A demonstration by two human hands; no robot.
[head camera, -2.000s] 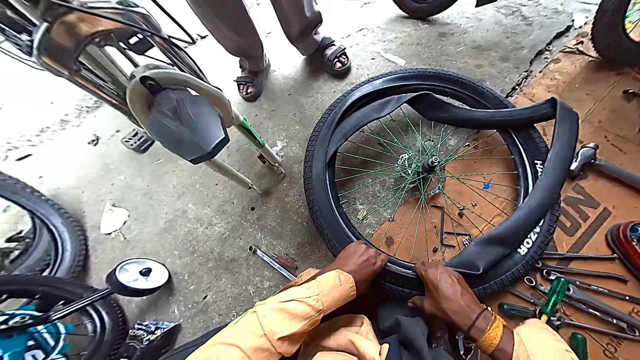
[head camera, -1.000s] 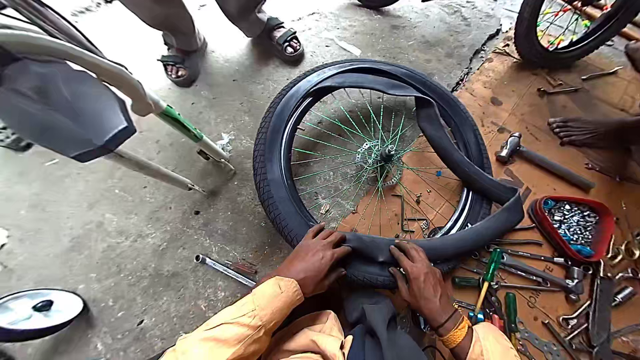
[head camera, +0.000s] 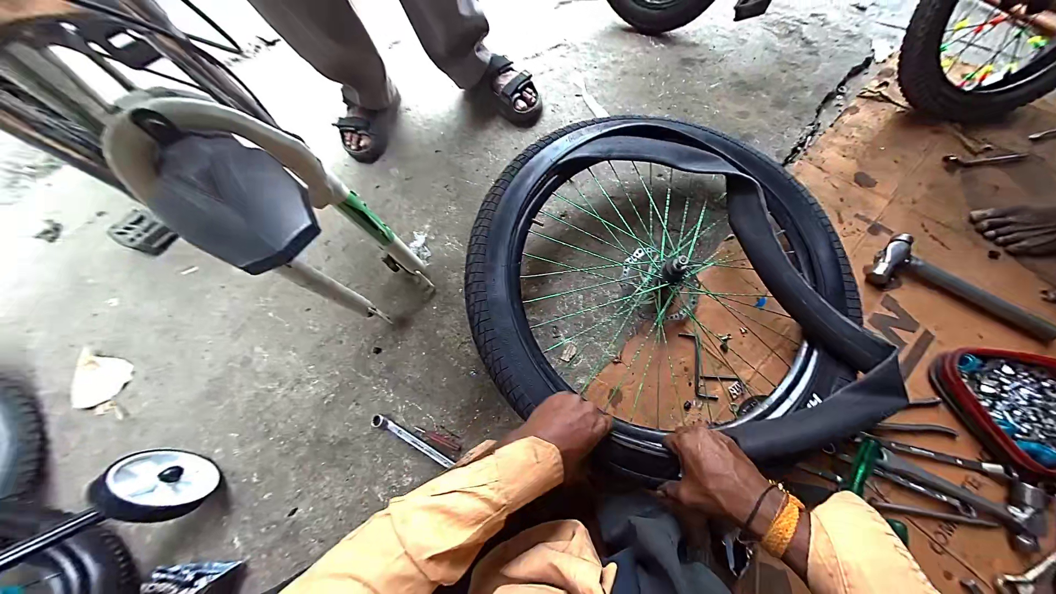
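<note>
A bicycle wheel with green spokes (head camera: 660, 280) leans near me, its black tire (head camera: 503, 330) around the rim. The black inner tube (head camera: 767, 239) lies along the upper rim, crosses the wheel's right side and bulges out past the tire at the lower right. My left hand (head camera: 569, 429) is closed over the near edge of the tire and rim. A short way to its right, my right hand (head camera: 714, 470) grips the same edge, beside the near end of the visible tube. The fingertips of both hands are partly hidden. Between the hands, the tire and rim edge show.
A bicycle fork (head camera: 330, 190) stands at left, near a small training wheel (head camera: 169, 487). A person's sandaled feet (head camera: 516, 91) are beyond the wheel. On the cardboard at right lie a hammer (head camera: 973, 289), a red tray of small metal parts (head camera: 945, 388) and several hand tools. A bare foot (head camera: 1019, 229) rests there.
One second ago my hands lay spread on the tube at the near rim; now they are closed on the tire edge, and the tube there no longer covers the rim between them.
</note>
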